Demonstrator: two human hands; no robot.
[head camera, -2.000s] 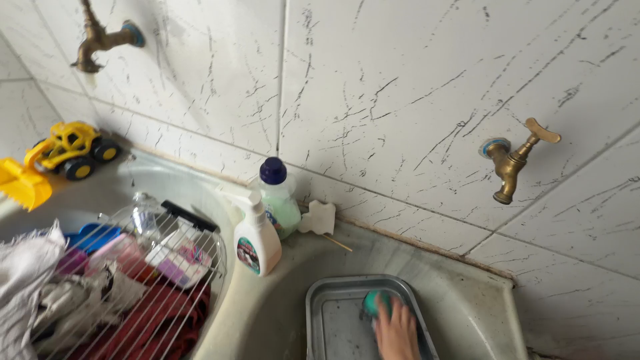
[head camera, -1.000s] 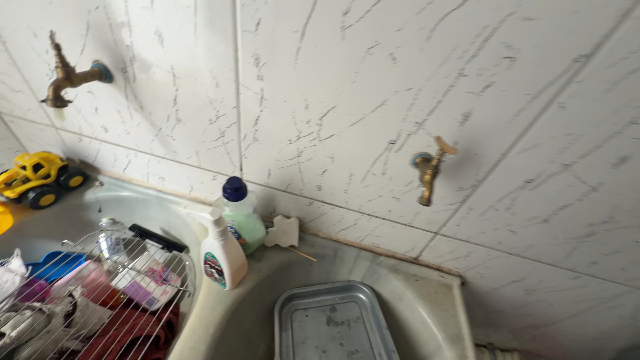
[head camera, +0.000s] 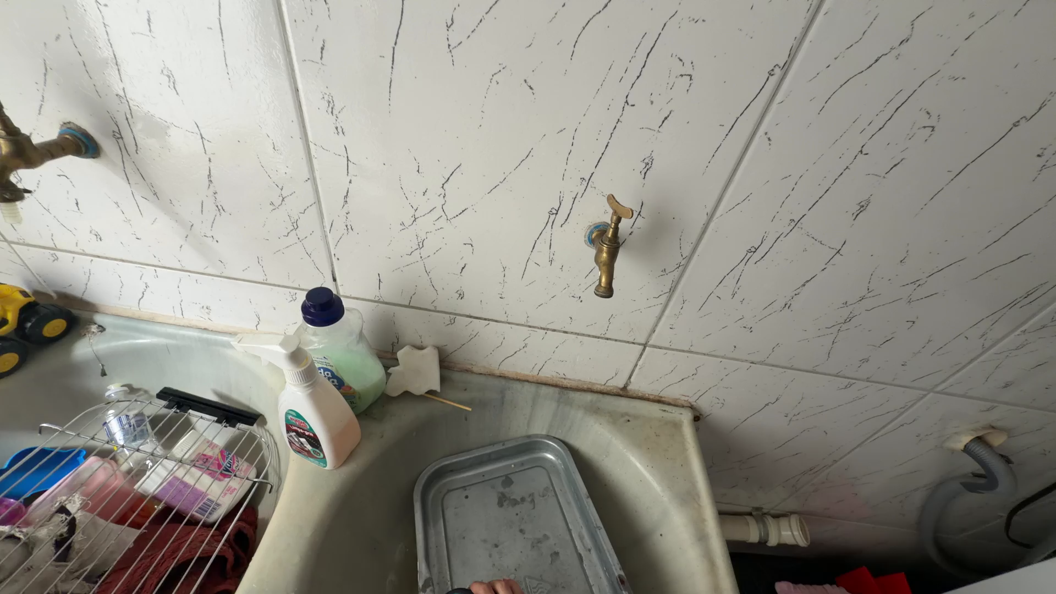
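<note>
At the bottom edge, a few fingers of one hand, apparently my right hand (head camera: 497, 586), show over the lower part of a grey metal tray (head camera: 516, 511). A small dark thing (head camera: 459, 591) lies just left of them; whether the fingers hold it cannot be told. The rest of this hand is cut off, and my left hand is out of view. The tray rests in the right basin of a stone-like sink (head camera: 375, 495), below a brass tap (head camera: 606, 256).
A white spray bottle (head camera: 318, 421), a bottle of green liquid (head camera: 351, 363) and a white scrap (head camera: 417, 371) stand or lie on the ledge. The left basin holds a wire rack (head camera: 198, 450), cloths and containers. A toy loader (head camera: 33, 322) sits far left; a grey hose (head camera: 986, 470) hangs right.
Two seconds ago a hand with a green scrubber was on the tray; one second ago no hand showed. Fingers now show at the bottom edge. The view has shifted.
</note>
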